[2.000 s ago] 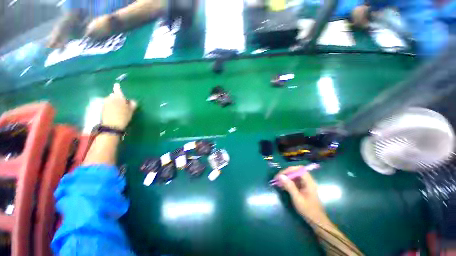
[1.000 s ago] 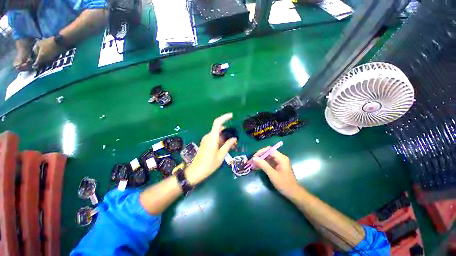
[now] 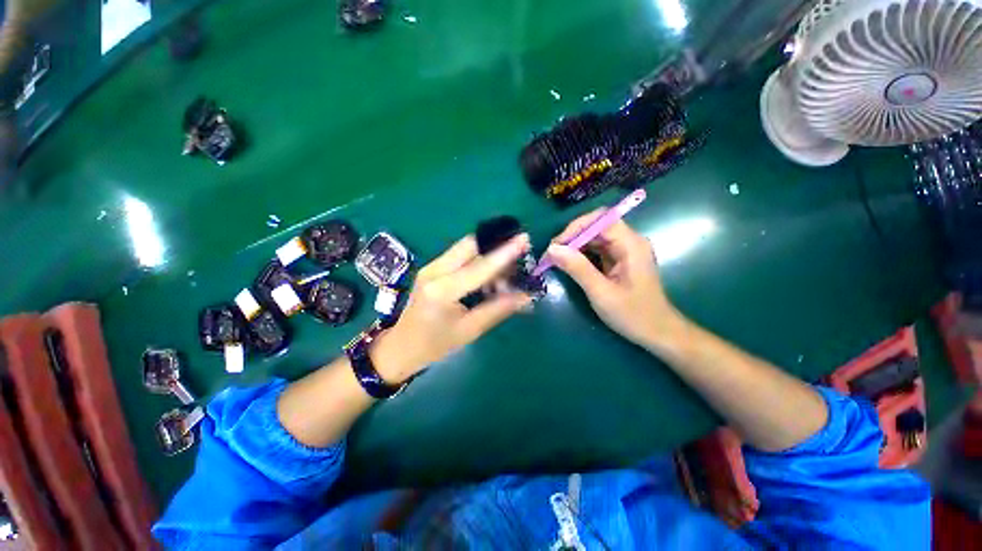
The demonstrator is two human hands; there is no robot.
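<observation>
My left hand (image 3: 447, 296) holds a black display module (image 3: 499, 232) between its fingers, over a small watch housing (image 3: 528, 278) that is partly hidden by the fingers. My right hand (image 3: 612, 269) grips a pink pry stick (image 3: 598, 229) like a pen, its tip down at the housing. Whether the module and housing are joined cannot be seen. Left of my left hand lies a group of black housings with white tabs (image 3: 266, 329) and one silver-rimmed housing (image 3: 383, 259).
A dense row of black screens (image 3: 603, 151) with yellow lines lies beyond my right hand. A white fan (image 3: 899, 81) stands at upper right. Salmon-red trays stand at left (image 3: 81, 420) and lower right (image 3: 899, 387). Two housings (image 3: 162, 369) lie near my left sleeve. Dark parts (image 3: 211, 131) lie farther off.
My left hand has come from the far left to beside my right hand and now holds a display module. The view has tilted down and closer. The pink stick stays in my right hand.
</observation>
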